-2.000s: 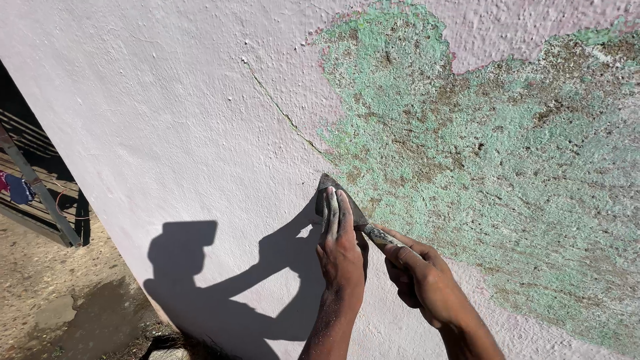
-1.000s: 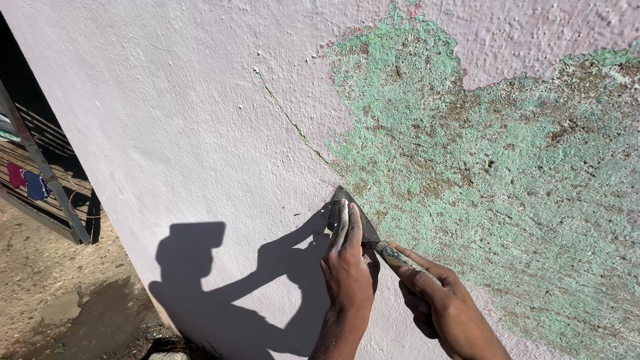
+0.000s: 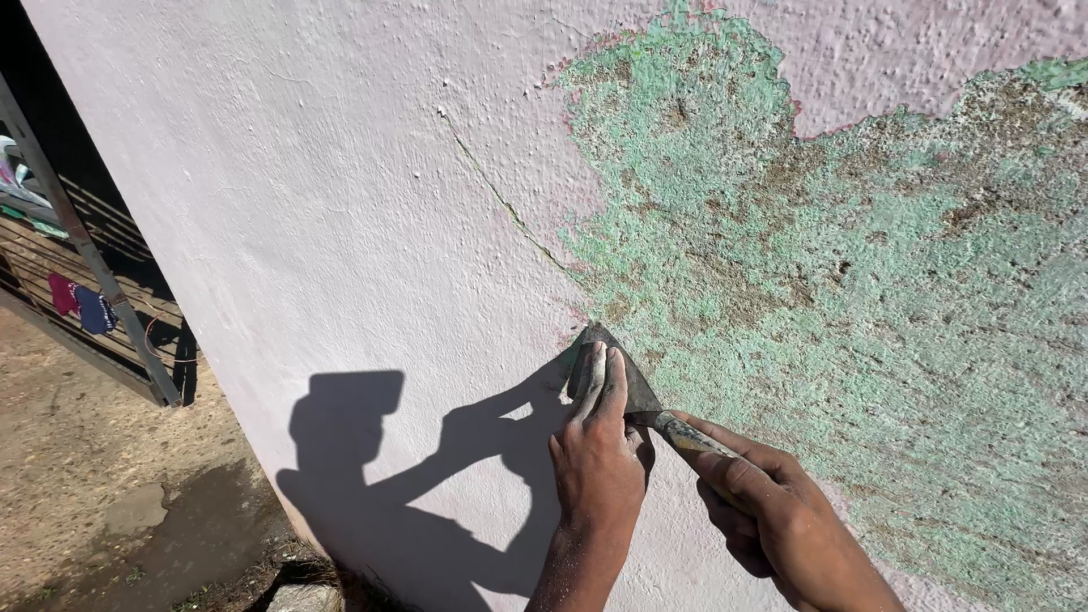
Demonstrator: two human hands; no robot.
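Observation:
My right hand [image 3: 765,501] is closed around the worn handle of a scraper, a flat metal blade [image 3: 636,387] that lies against the wall. The fingers of my left hand [image 3: 599,442] press flat on the blade, and white dust coats them. The blade's upper corner touches the wall at the lower left border of a rough green patch [image 3: 731,255] with brown spots. Pale pink paint [image 3: 340,212] surrounds the patch. A thin crack [image 3: 510,211] runs from the upper left down to the patch's edge.
A person's shadow falls on the lower wall. Beyond the wall's left edge stands a slatted frame [image 3: 127,319] with red and dark blue cloths [image 3: 92,308] on it. Below are rough ground with a dark patch [image 3: 204,535] and a stone [image 3: 304,597] at the wall's foot.
Both hands and the scraper have moved slightly down along the patch's left border. A small green spot now shows beside the blade where the wall was pink. The view has shifted a little.

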